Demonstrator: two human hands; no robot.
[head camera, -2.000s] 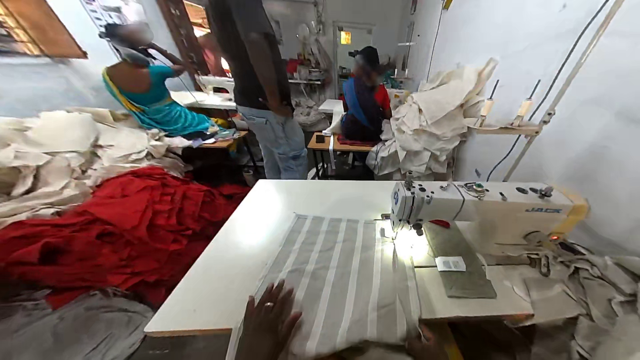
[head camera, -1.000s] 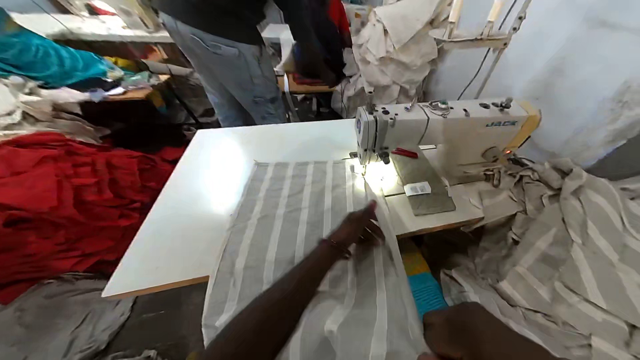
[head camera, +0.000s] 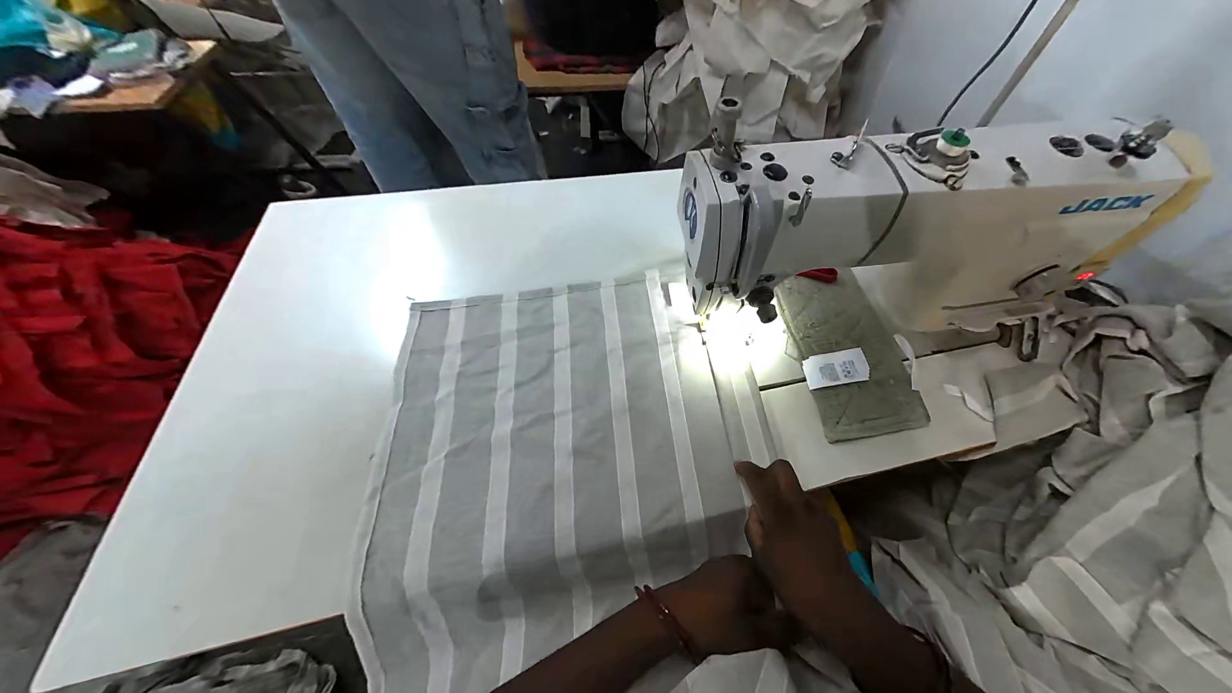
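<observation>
A grey and white striped cloth (head camera: 539, 433) lies over the white sewing table (head camera: 260, 414), its right edge under the lit needle area of a Jack sewing machine (head camera: 924, 212). My left hand (head camera: 727, 606), with a red bangle at the wrist, is closed on the cloth near the table's front edge. Just right of it and touching it, my right hand (head camera: 794, 520) grips the folded right edge of the cloth, its index finger pointing toward the needle. Its fingertips are partly hidden. The needle itself is lost in the glare.
Right of the needle lies a folded olive-grey cloth (head camera: 857, 385) with a printed tag (head camera: 835, 369). Striped fabric (head camera: 1107, 539) is heaped at the right, red fabric (head camera: 96, 356) at the left. A person in jeans (head camera: 423, 87) stands behind the table.
My left hand has moved from the cloth's right edge near the needle back toward my body, beside my right hand. The right hand now lies on the cloth's edge. The view is closer to the table.
</observation>
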